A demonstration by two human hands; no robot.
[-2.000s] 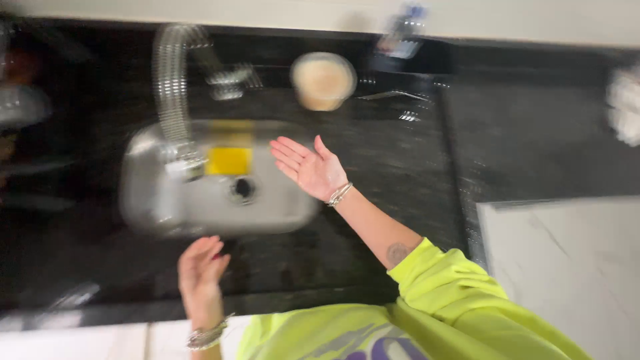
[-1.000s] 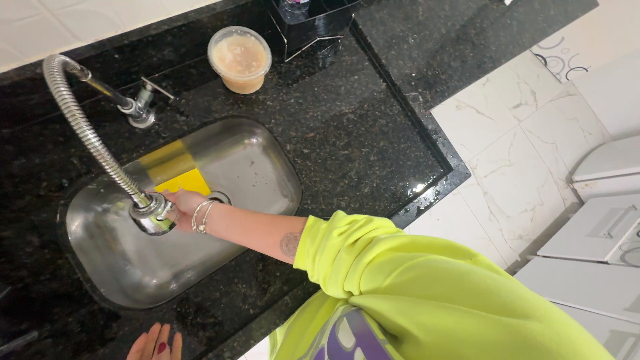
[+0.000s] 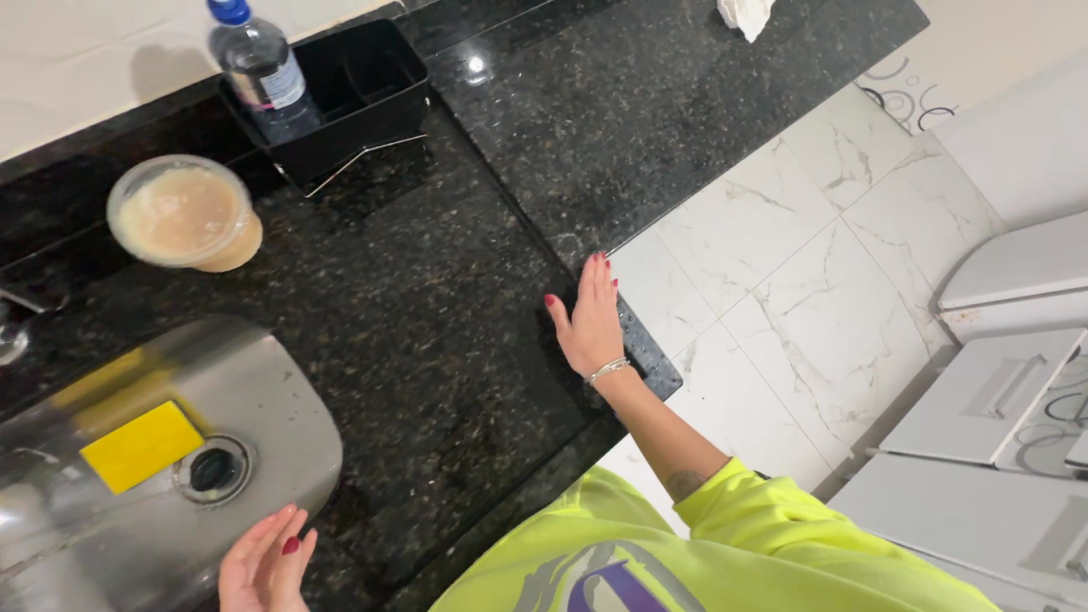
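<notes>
My right hand [image 3: 592,321] is over the right end of the black granite counter [image 3: 408,340], by the raised rim, thumb apart from the fingers and nothing held. Whether its edge touches the stone I cannot tell. At the bottom left, my left hand [image 3: 265,561] is half curled and empty, near the rim of the steel sink [image 3: 289,399]. In the sink a yellow sponge [image 3: 143,445] lies beside the drain [image 3: 214,469]. A clear lidded plastic tub with beige contents [image 3: 183,212] stands on the counter behind the sink.
A plastic bottle with a blue cap [image 3: 259,72] stands in a black caddy [image 3: 365,85] by the wall. A white crumpled cloth or paper [image 3: 748,15] lies at the far counter. White cabinets [image 3: 977,391] stand right, beyond the marble-look floor [image 3: 765,314].
My right hand has left the faucet head in the sink and moved right to the counter's end. The view has shifted right. More of my left hand shows.
</notes>
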